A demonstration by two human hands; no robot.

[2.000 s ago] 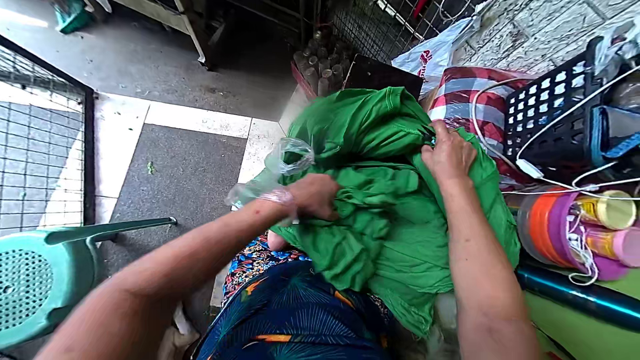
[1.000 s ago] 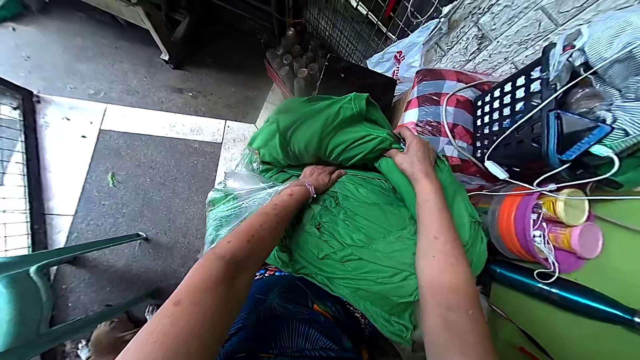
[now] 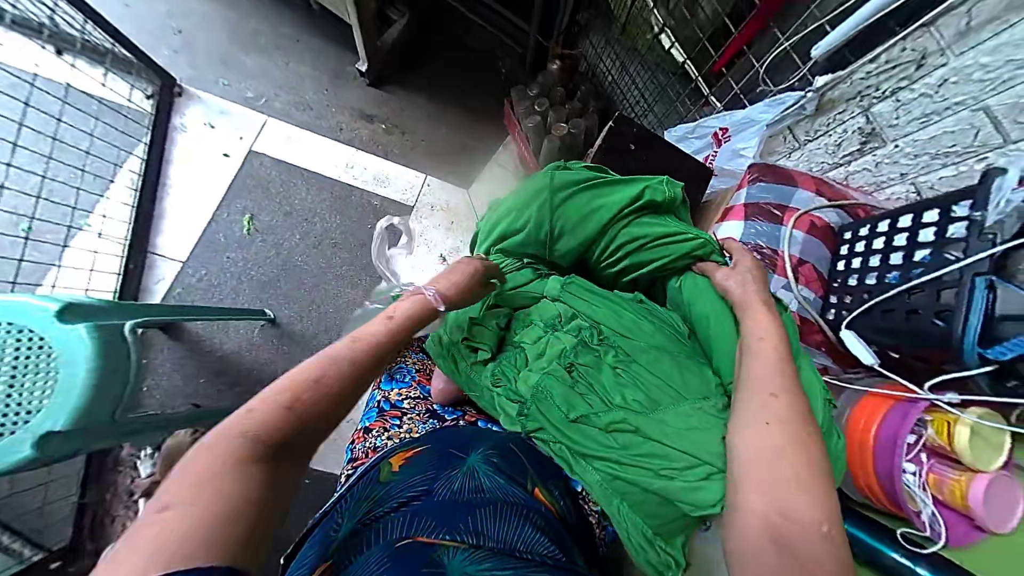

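A large piece of green cloth (image 3: 592, 344), gathered and seamed like a garment, lies bunched over the lap and reaches to the right. My left hand (image 3: 466, 282) grips its upper left edge, fingertips partly hidden in the folds. At the upper right my right hand (image 3: 736, 276) pinches a folded edge between thumb and fingers. A clear plastic bag (image 3: 392, 248) hangs beside my left wrist, which wears a clear band. Between the hands the cloth forms a thick roll over a gathered, wrinkled part.
A green plastic chair (image 3: 80, 320) stands left by a wire mesh panel (image 3: 72, 136). Glass bottles (image 3: 556, 120) fill a crate beyond the cloth. On the right are a checked bundle (image 3: 768, 208), a black basket (image 3: 896, 264), white cables and plastic containers (image 3: 960, 480).
My left hand has moved from the middle of the cloth to its upper left edge. The plastic that lay along the cloth's left side now shows beside my left wrist.
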